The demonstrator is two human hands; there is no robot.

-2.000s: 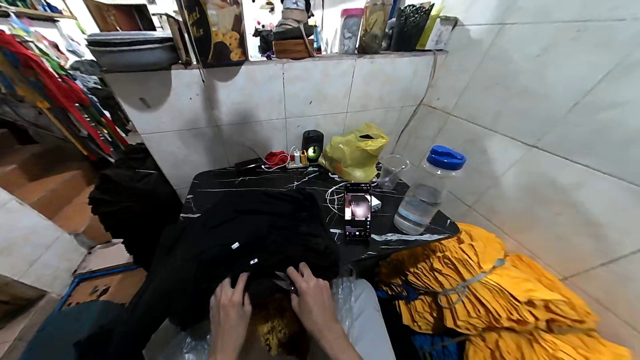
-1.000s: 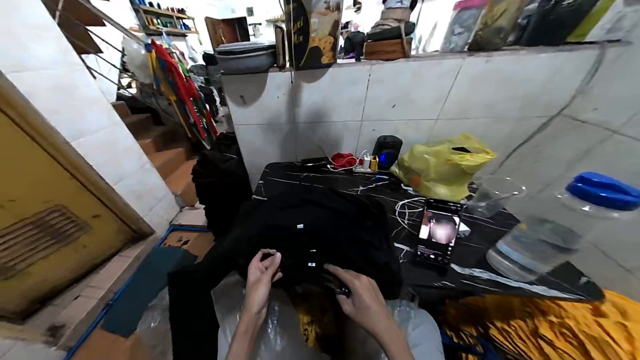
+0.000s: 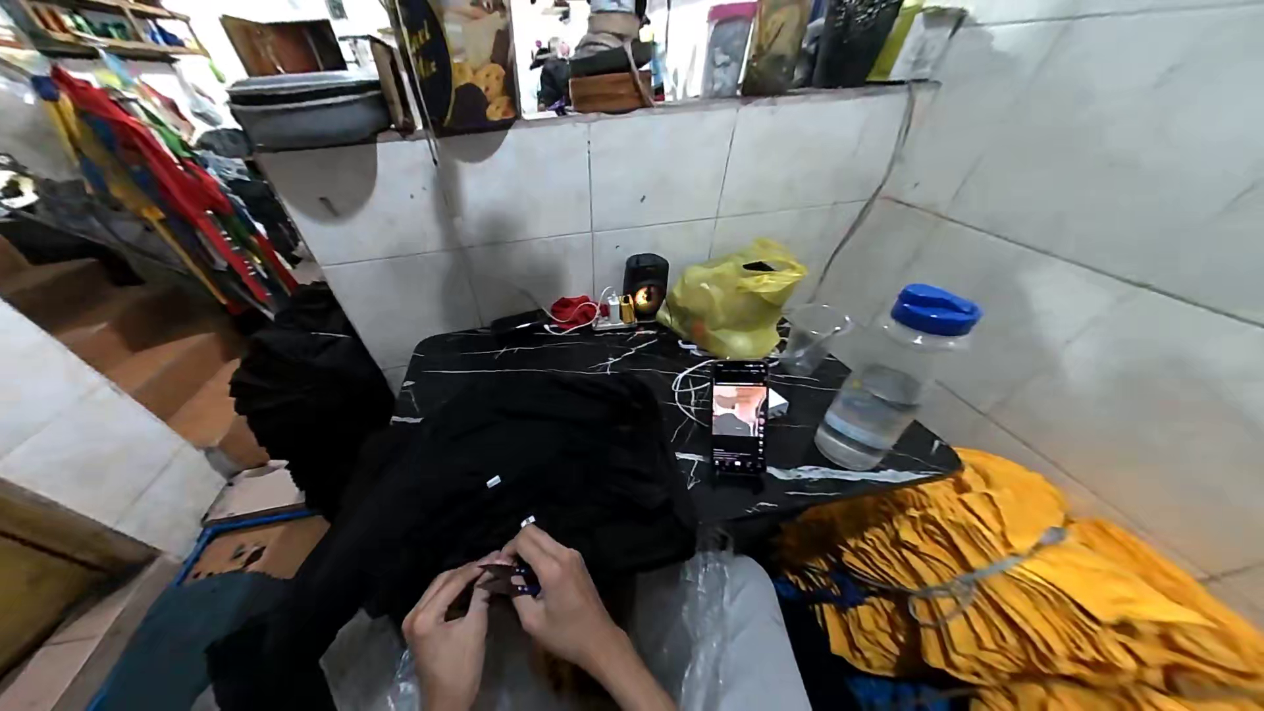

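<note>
Black fabric garments (image 3: pixel 553 444) lie heaped over the near left part of the black marble-patterned table (image 3: pixel 820 479), with small white tags on them. At the heap's near edge my right hand (image 3: pixel 563 597) holds a small pair of thread snips (image 3: pixel 509 581), whose blades point left. My left hand (image 3: pixel 449 622) is beside the blades, thumb and fingertips pinched together at the dark cloth; what exactly they pinch is too small to tell. Clear plastic wrap (image 3: pixel 706 622) shows below and right of my hands.
A phone (image 3: pixel 739 420) stands lit at the table's right, near a large water bottle (image 3: pixel 869 395), a clear cup (image 3: pixel 812 336), a yellow plastic bag (image 3: pixel 736 296) and a small black speaker (image 3: pixel 646 286). Bundled orange cloth (image 3: pixel 948 573) lies at the right, black cloth (image 3: pixel 306 395) at the left.
My hands were apart one second ago and are now together at the cloth's near edge, with the snips' blades by my left fingertips. The view has swung left and back.
</note>
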